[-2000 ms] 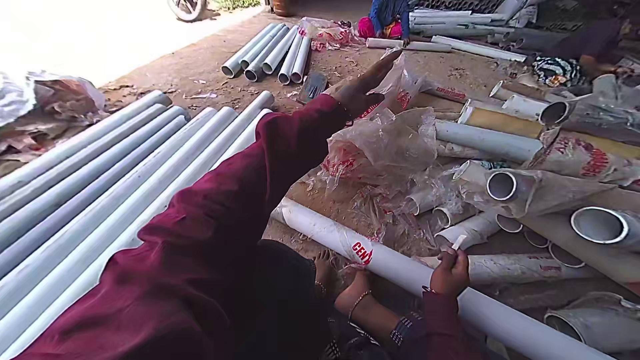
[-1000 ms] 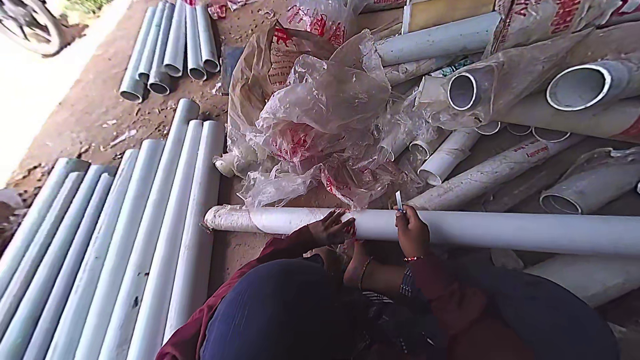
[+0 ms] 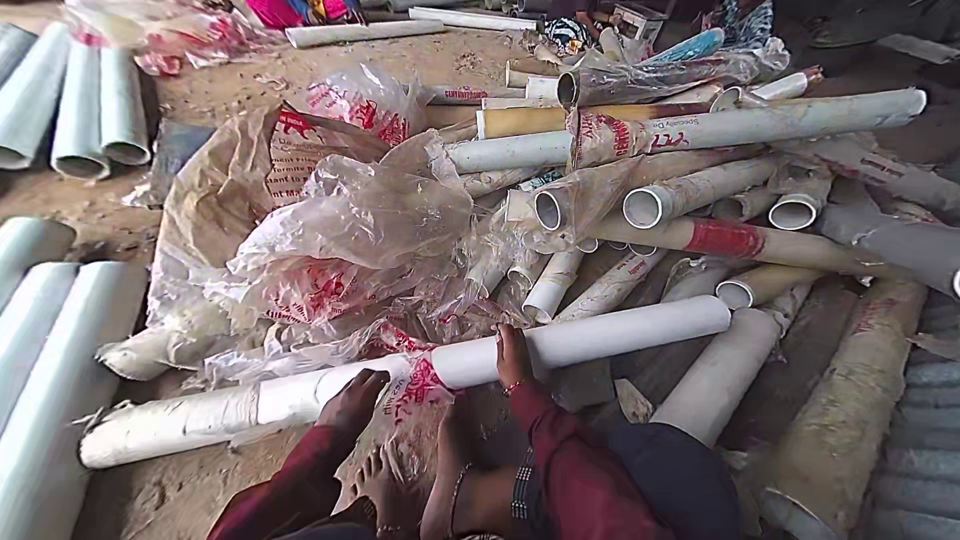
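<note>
A long white roll (image 3: pixel 622 330) lies slantwise across the ground before my feet. Its left part is in a dusty plastic wrap (image 3: pixel 187 412), and its right part is bare and smooth. Red-printed plastic (image 3: pixel 424 375) is bunched around the roll between my hands. My left hand (image 3: pixel 356 401) rests on the wrapped part, fingers bent, their tips hidden. Farther right, my right hand (image 3: pixel 514 356) grips the near side of the bare part, a finger reaching up over it. Whether a small tool is in this hand cannot be seen.
Crumpled clear plastic (image 3: pixel 360 210) lies beyond the roll. Behind and to the right is a heap of wrapped tubes and rolls (image 3: pixel 795 120). Pale rolls (image 3: pixel 67 360) lie side by side at the left. Another person in pink clothing (image 3: pixel 277 11) is at the top.
The roll's right part now shows bare, with printed plastic bunched between my hands. A small pale tool showed in my right hand earlier; it is not visible now. The view has turned right.
</note>
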